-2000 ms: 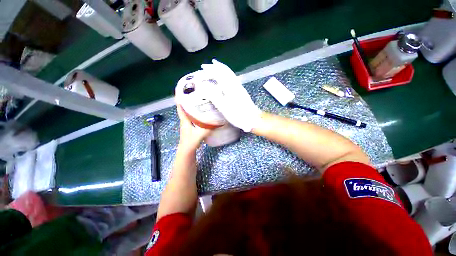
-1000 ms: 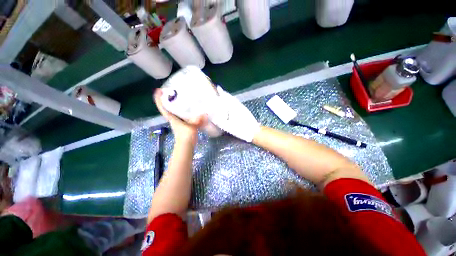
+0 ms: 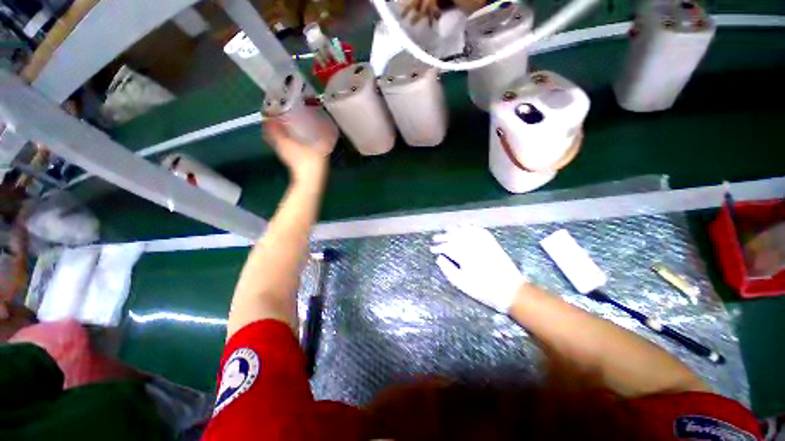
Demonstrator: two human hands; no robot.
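My bare left hand reaches over the conveyor and is closed around a white housing with dark holes in its end panel. My white-gloved right hand is over the bubble wrap mat, fingers spread and holding nothing. Another white housing with a brown strap and a large dark hole stands upright on the conveyor, past my right hand.
More housings stand on the green conveyor. On the mat lie a white block with a black handle, a hammer and a pale offcut. A red tray is right. A white cable and another person's hand are at the top.
The housing that both hands held over the mat is gone from them. My left hand has moved forward to the conveyor and onto a housing. My right hand has come back over the mat. The view has shifted.
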